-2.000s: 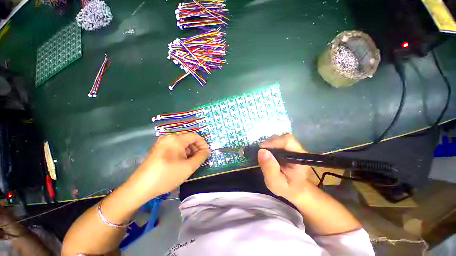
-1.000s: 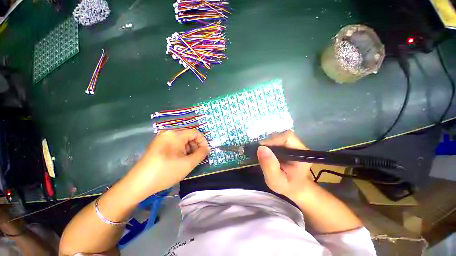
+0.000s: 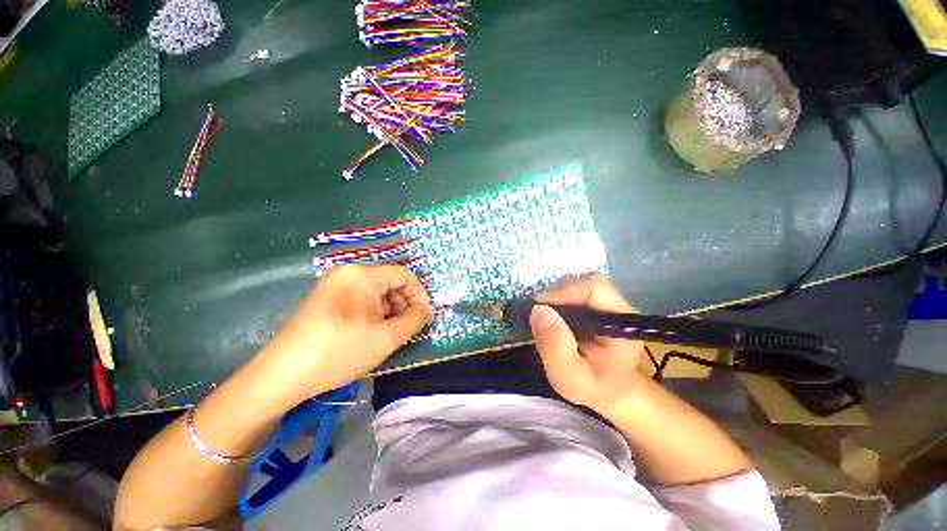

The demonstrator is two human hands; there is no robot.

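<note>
The green PCB panel lies flat near the front edge of the bench, its lower middle washed out by glare. Several connector leads stick out from its left edge, white plugs to the left. My right hand holds the black soldering iron, its metal tip pointing left over the panel's lower left part. My left hand is at the panel's lower left corner, thumb and fingertips pinched together close to the tip. What they pinch is too small or hidden to tell.
Two lead piles lie beyond the panel. A single lead, a spare panel and a bundle of white plugs are at left. The tip-cleaning pot stands at right. Another person's arm shows at lower left.
The view has shifted slightly. Both hands and the iron stay nearly in place at the panel's lower left. The small red light seen at upper right earlier no longer shows.
</note>
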